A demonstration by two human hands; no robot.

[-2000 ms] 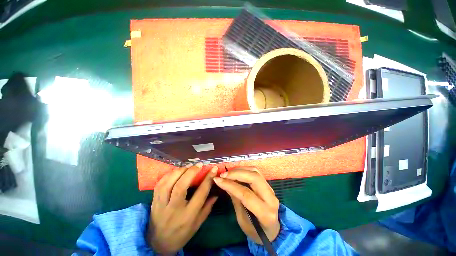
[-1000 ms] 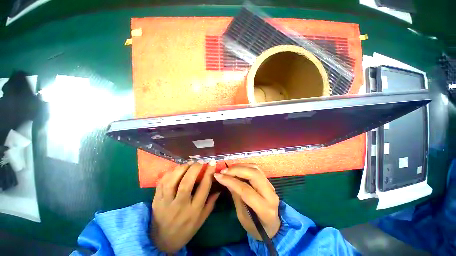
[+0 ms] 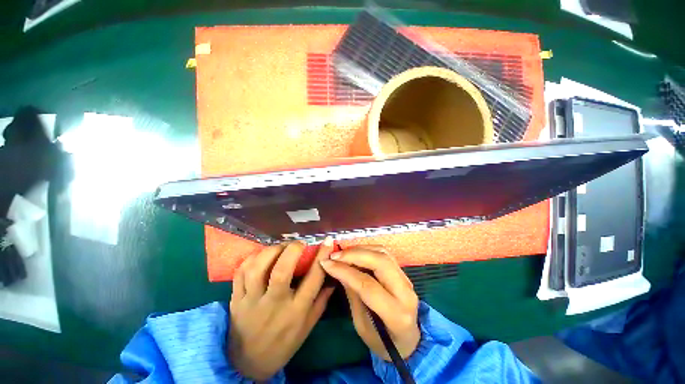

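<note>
A dark tablet back cover point(image 3: 420, 187) with a grey rim stands tilted, its far side against a cardboard core point(image 3: 387, 112) and its inside towards me. My left hand point(image 3: 274, 307) is at the near edge, left of centre, fingertips on the rim. My right hand point(image 3: 375, 292) is just right of it and holds black tweezers point(image 3: 387, 337), fine tip up near the rim. The fingertips of both hands nearly meet. Whether a small piece is between them is too small to tell. The cover's lower edge is partly hidden by my left fingers.
An orange-red mat point(image 3: 263, 97) lies under the work. A slotted die-cut sheet point(image 3: 375, 49) lies behind the core. Dark housings point(image 3: 607, 225) lie on white sheets at the right. A black cloth point(image 3: 26, 150) lies on a white sheet at the left. A blue sleeve shows at lower right.
My left index fingertip has moved slightly right along the rim. The cover's tilt has shifted slightly. My right hand has hardly moved and still holds the tweezers.
</note>
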